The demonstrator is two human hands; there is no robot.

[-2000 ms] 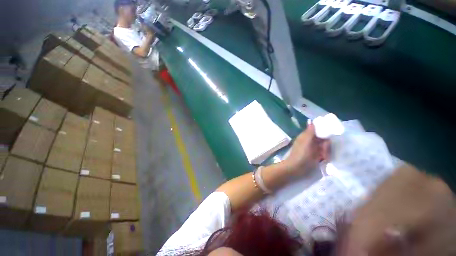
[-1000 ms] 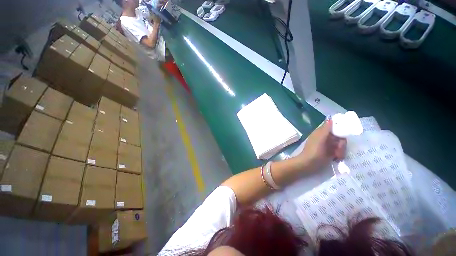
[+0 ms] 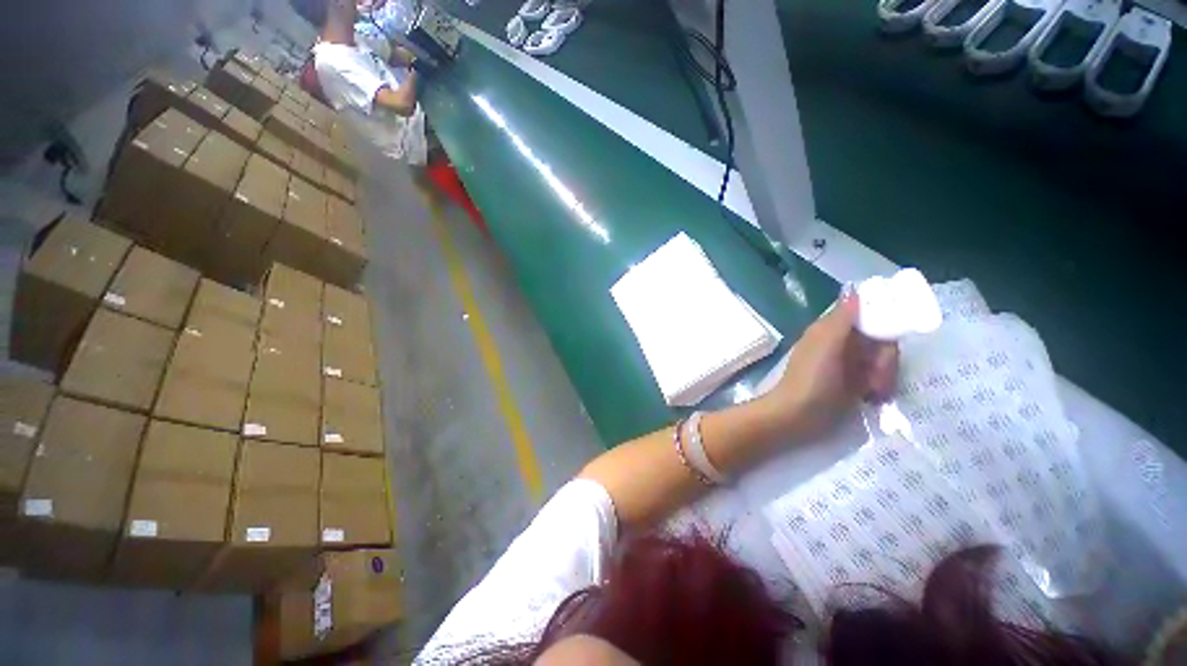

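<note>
My left hand point(image 3: 844, 357) is in front of me over the label sheets, with its fingers closed on a small white sticker strip point(image 3: 898, 303). The large white label sheets point(image 3: 963, 429), with rows of grey print, lie on the green worktop, partly under my hand and forearm. A small bright white spot point(image 3: 889, 423) shows on the sheets just below my fingers. My right hand is not clearly in view; only a blurred skin-coloured patch shows at the lower right corner. Dark red hair covers the near edge of the sheets.
A white paper stack point(image 3: 693, 320) lies left of my hand. White plastic housings point(image 3: 1032, 50) stand in a row on the belt point(image 3: 963, 169) at upper right. A grey post point(image 3: 768, 117) with a black cable rises beyond. Brown cartons point(image 3: 189, 455) and a person point(image 3: 358, 78) are at left.
My right hand or arm, large and blurred at lower right two seconds before, has moved out toward the corner. The view has shifted slightly. My left hand still holds the strip.
</note>
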